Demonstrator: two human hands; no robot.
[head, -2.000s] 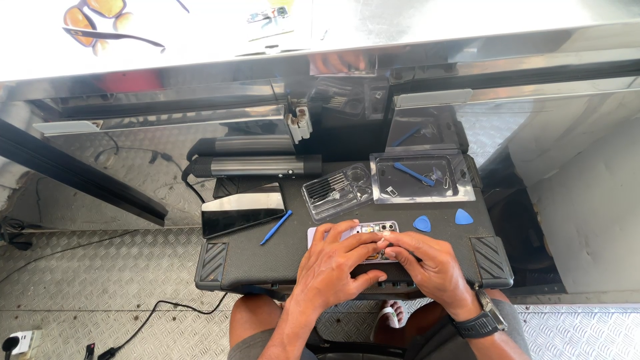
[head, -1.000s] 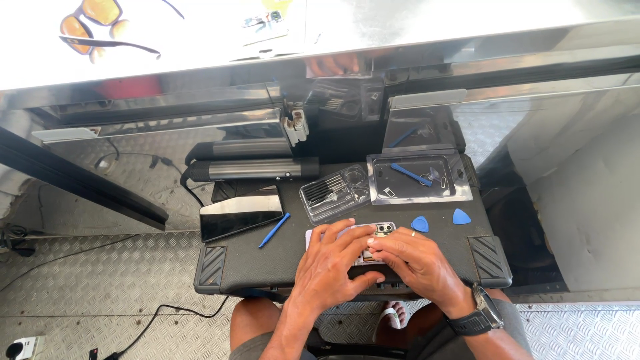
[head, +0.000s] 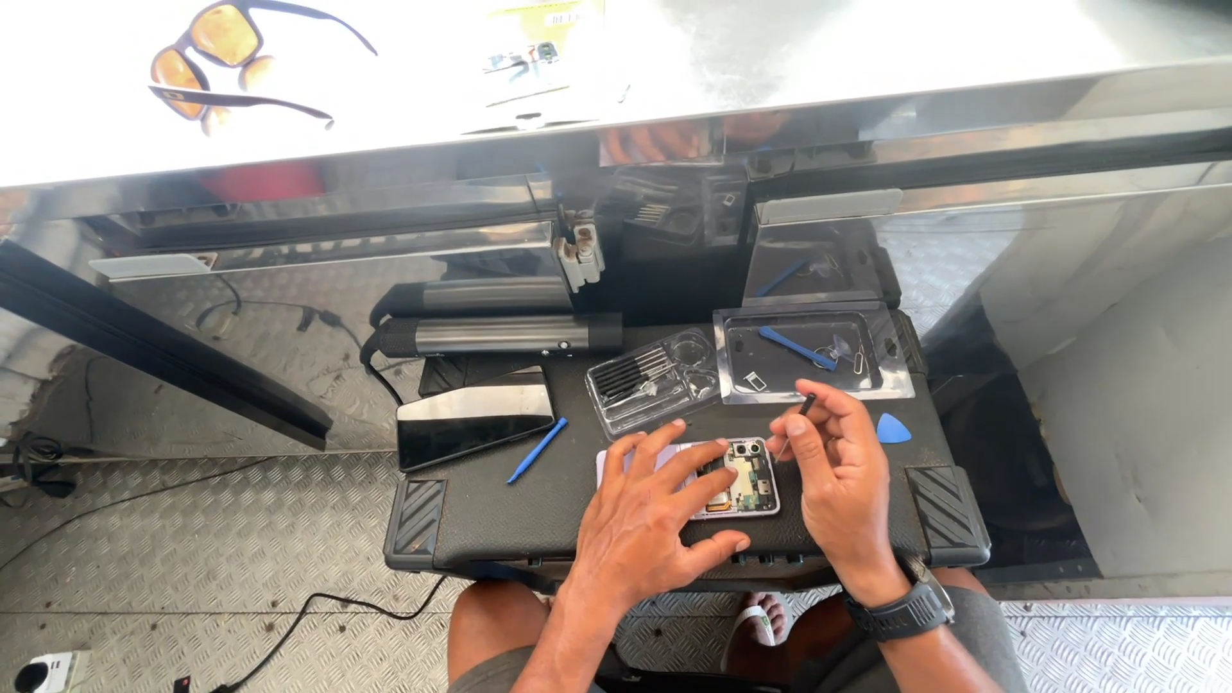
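Note:
An opened smartphone (head: 756,481) lies on the black hard case (head: 500,525), its circuit board and two camera lenses showing at the right end. My left hand (head: 645,510) rests over its left and middle part with fingers spread. Just right of the phone, my right hand (head: 833,472) holds a small black screwdriver (head: 807,404) between thumb and fingers, clear of the board. Behind the phone sits a clear plastic tray (head: 654,380) of black screwdrivers. A second clear tray (head: 731,356) holds a blue pry tool (head: 797,347), a SIM tray and an ejector pin.
A dark glass panel (head: 472,423) and a blue spudger (head: 537,450) lie at left on the case. A blue pick (head: 893,429) lies at right. A hair straightener (head: 491,335) lies along the back. Sunglasses (head: 226,58) rest on the metal counter (head: 770,58). A cable (head: 308,606) crosses the floor.
My right hand has moved right, off the phone, and the black screwdriver now shows in it. It now covers where one of the two blue picks lay. My left hand stays over the phone, fingers more spread.

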